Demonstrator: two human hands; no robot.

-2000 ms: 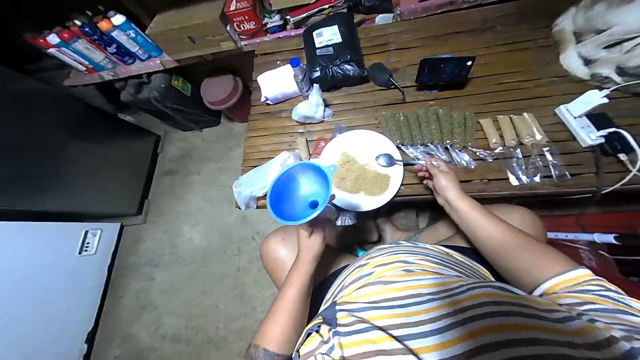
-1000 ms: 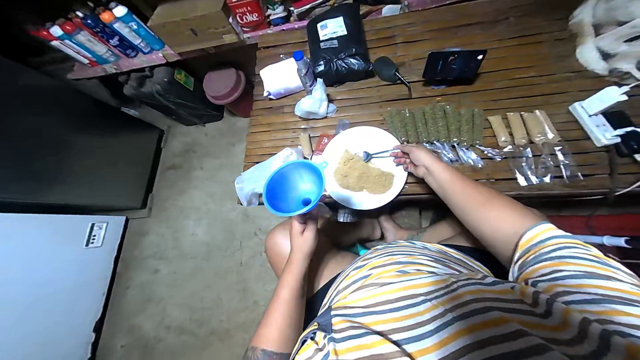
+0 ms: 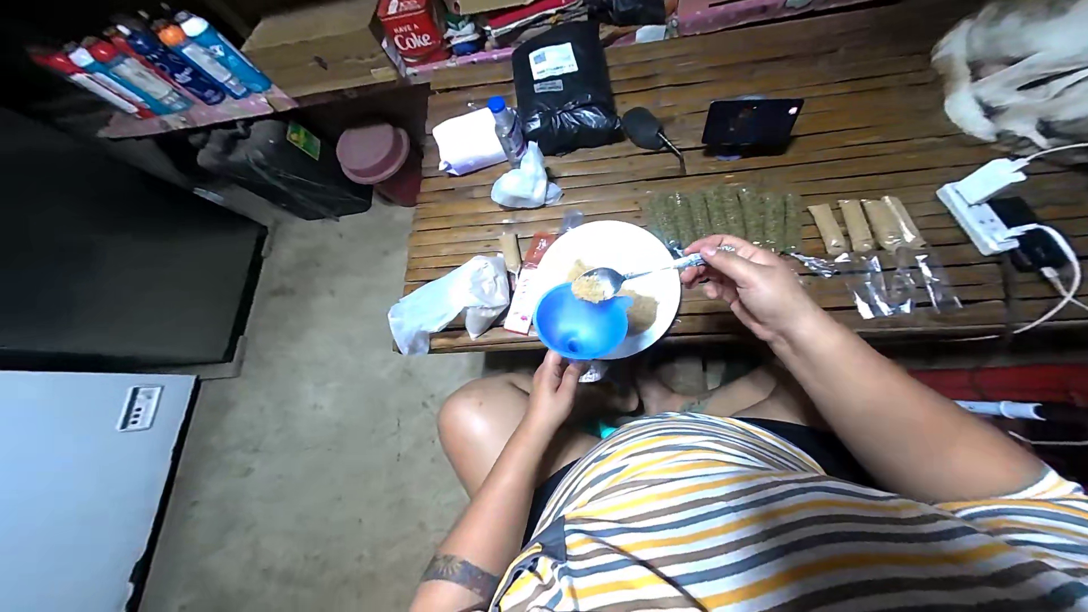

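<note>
My right hand [image 3: 739,276] grips the handle of a metal spoon [image 3: 614,277], whose bowl bears tan powder above the rim of a blue plastic funnel [image 3: 582,321]. My left hand [image 3: 558,382] is at the funnel's underside, its fingers around the lower part, which is mostly hidden. Behind the funnel lies a white plate [image 3: 605,238] with more tan powder [image 3: 643,311]. Right of the plate is a row of clear plastic tubes of green flakes [image 3: 722,217]. Farther right lie several plastic tubes of tan powder [image 3: 857,225] with flattened empty ends.
The slatted bamboo table [image 3: 816,68] also holds a white plastic bag [image 3: 450,297], a bottle [image 3: 507,132], a black parcel [image 3: 565,89], a mirror [image 3: 643,129], a phone [image 3: 751,126] and a power strip [image 3: 977,212]. An animal with pale fur [image 3: 1020,76] lies at the far right.
My right hand has brought the spoon from the powder on the plate to the funnel's rim, with powder in its bowl. The funnel, in my left hand, now overlaps the plate more.
</note>
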